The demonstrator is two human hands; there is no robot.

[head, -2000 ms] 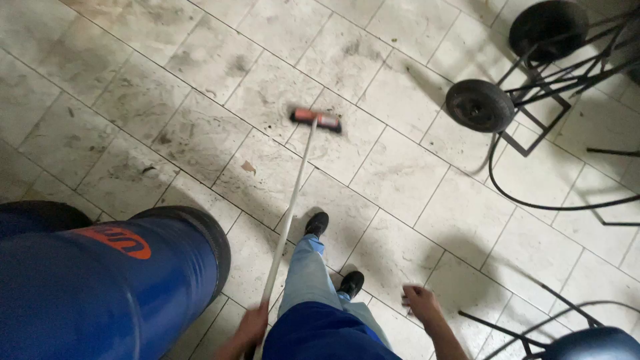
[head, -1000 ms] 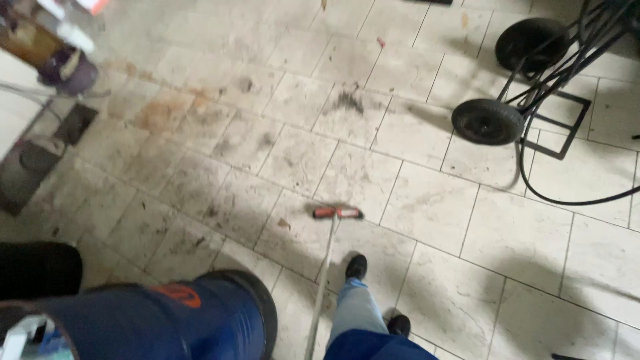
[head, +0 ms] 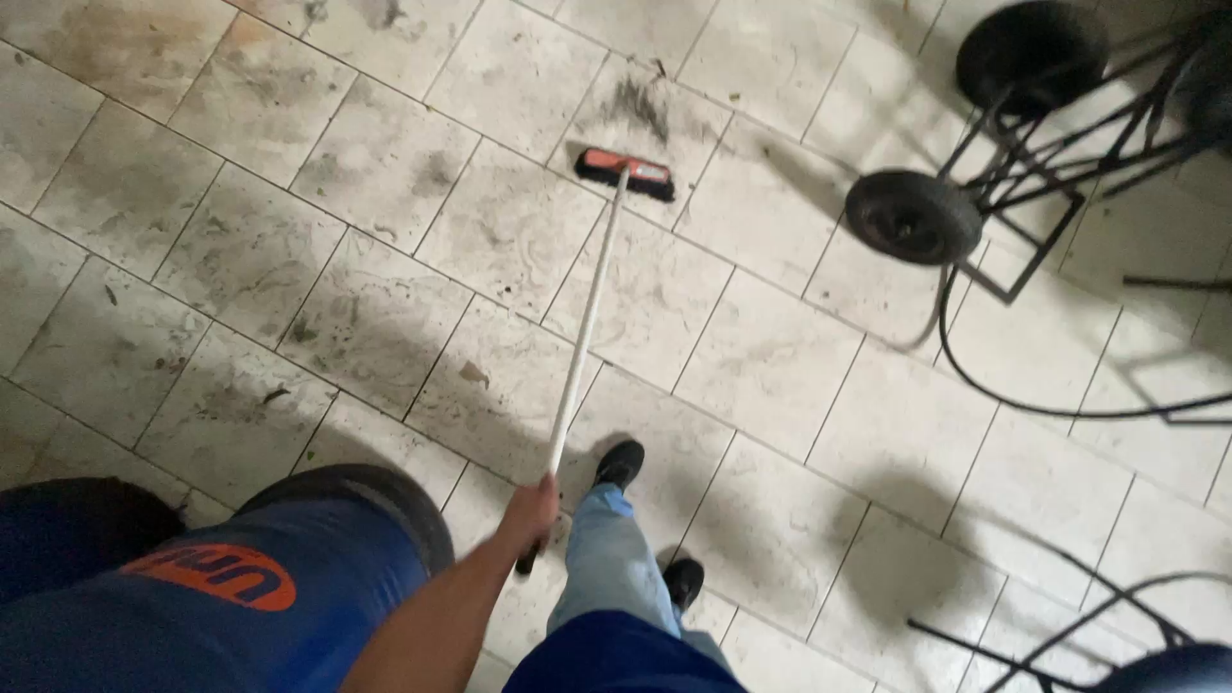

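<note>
My left hand (head: 531, 512) is closed around the lower part of a white broom handle (head: 580, 361), close to its dark end. The handle runs up and slightly right to a red broom head (head: 626, 171) with black bristles, which rests on the tiled floor below a dark smudge (head: 637, 108). My right hand is out of view. Bits of debris (head: 472, 372) lie on the dirty light tiles to the left of the handle.
A blue drum (head: 337, 568) with an orange logo is at the lower left, beside another dark blue drum (head: 77, 529). A wheeled metal frame (head: 914, 217) stands upper right, with a black hose (head: 1020, 409) curving below. Metal legs (head: 1001, 654) occupy the lower right.
The broom head has moved away from my feet, toward the dark smudge. My right hand, visible two seconds ago, is no longer in view.
</note>
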